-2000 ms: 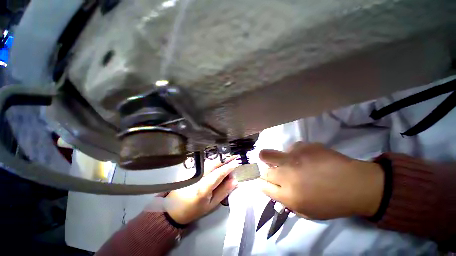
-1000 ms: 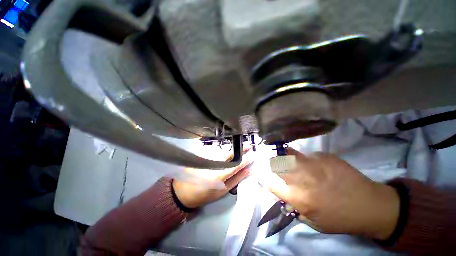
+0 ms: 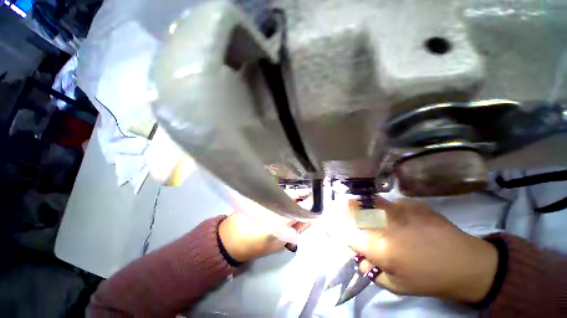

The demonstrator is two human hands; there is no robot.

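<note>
White fabric (image 3: 311,267) lies in glare under the needle area and runs toward me. My left hand (image 3: 258,235) is left of the needle area, its fingertips on the fabric and partly hidden by the curved guard and glare. My right hand (image 3: 429,248) is right of the presser foot, thumb and fingers on the fabric, with dark thread snips (image 3: 354,287) held in the palm, blades pointing down-left. A small tan block (image 3: 371,218) sits by my right fingertips. Needle and presser foot are mostly lost in glare.
The cream-grey machine head (image 3: 336,74) fills the top, with its curved guard (image 3: 205,124) and tension knob (image 3: 442,172) close to my view. White cut pieces (image 3: 127,93) lie at the left on the pale table (image 3: 106,211). Black straps (image 3: 534,180) hang at the right.
My view has shifted, so the machine head and knob sit further right and the white pieces at the left now show. Both hands stay beside the needle area, with the snips still in the right.
</note>
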